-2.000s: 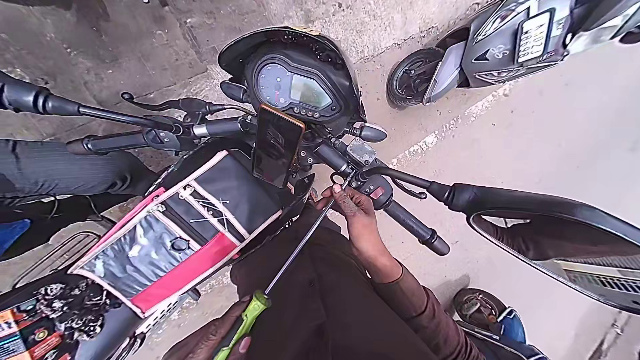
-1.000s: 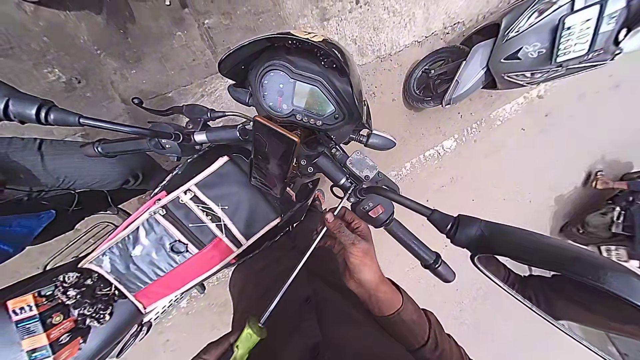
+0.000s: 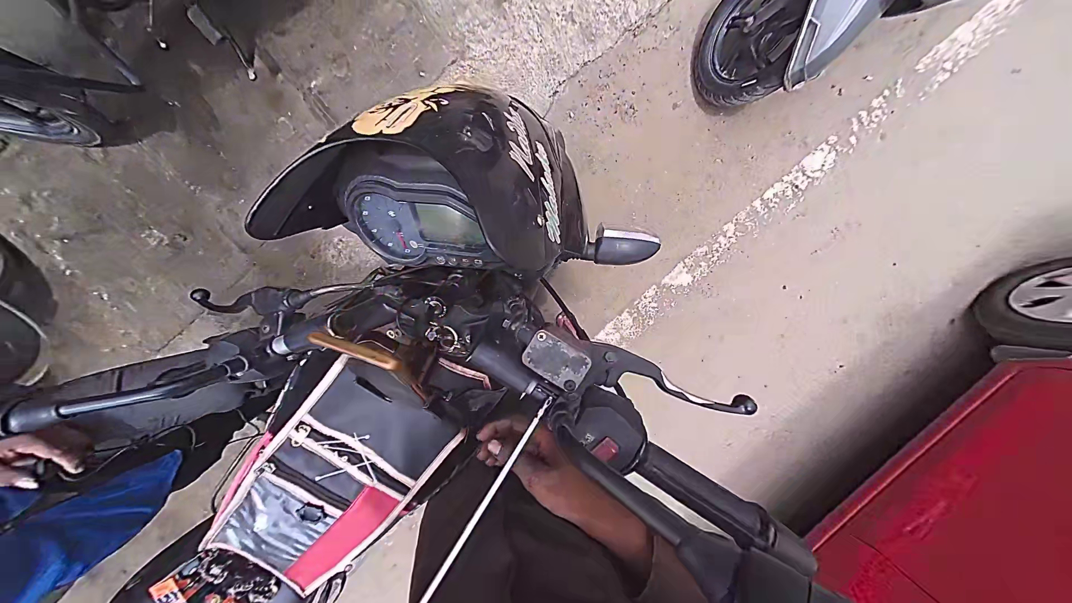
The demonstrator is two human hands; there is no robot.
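Observation:
A long screwdriver's metal shaft [image 3: 488, 496] runs up from the bottom edge, its tip at the clamp beside the brake fluid reservoir [image 3: 557, 360] on the motorcycle's right handlebar. My right hand [image 3: 523, 452] is under the handlebar, fingers curled beside the shaft; whether it grips anything is unclear. My left hand and the screwdriver's handle are out of view. The brake lever [image 3: 670, 385] points right. A mirror stem [image 3: 620, 494] crosses over my right forearm. The instrument cluster [image 3: 419, 222] sits under a black headlamp cowl [image 3: 511, 167]. A phone in an orange-brown case [image 3: 360, 350] is mounted near the handlebar's middle.
A grey, black and pink tank cover [image 3: 368, 410] with pockets lies over the tank. Another person's hand [image 3: 42, 456] is at the far left, near blue cloth [image 3: 109, 536]. A red vehicle [image 3: 955, 494] stands at lower right, a parked two-wheeler's wheel [image 3: 745, 50] at upper right.
The view has shifted strongly; the left hand and green screwdriver handle seen two seconds ago are now outside it. The right hand's fingers have moved off the shaft's tip end to lower beside it.

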